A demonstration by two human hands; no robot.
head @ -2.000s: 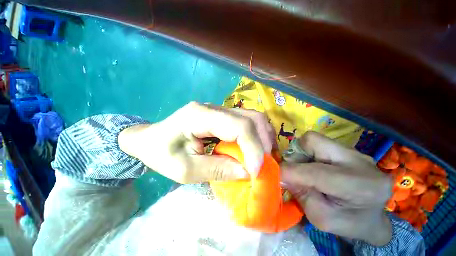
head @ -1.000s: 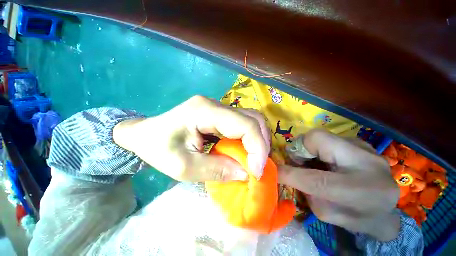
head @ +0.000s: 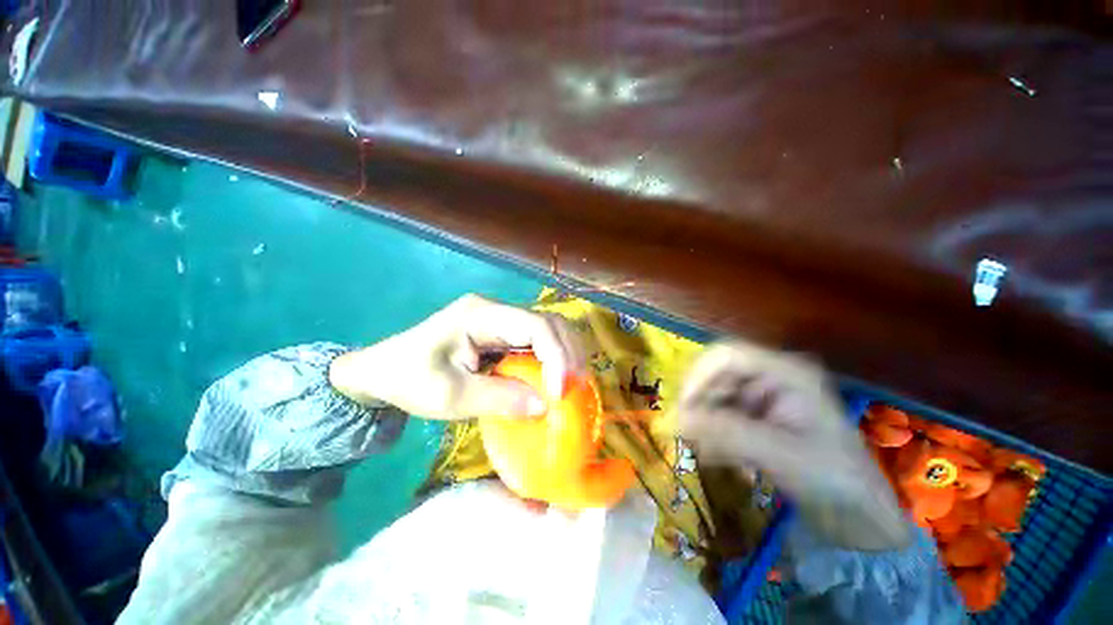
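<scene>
An orange stuffed plush toy [head: 543, 452] is held over the lap, with a small rounded lobe at its lower right. My left hand [head: 494, 366] pinches its upper part between thumb and fingers. My right hand [head: 763, 421] is blurred, to the right of the toy and apart from it, fingers bent together. A thin orange thread [head: 629, 416] runs from the toy's right side towards my right fingertips. No needle can be made out.
A blue mesh basket [head: 1059, 537] at the right holds flat orange pieces [head: 964, 488]. The brown-sheeted table [head: 732, 110] crosses the top, with a black phone [head: 262, 17], a small white piece [head: 989, 281] and thread scraps. Blue crates [head: 76, 156] stand at the left.
My right hand has moved away from the toy, and thread now shows between them. My left hand still holds the toy. The view has shifted, showing more of the table.
</scene>
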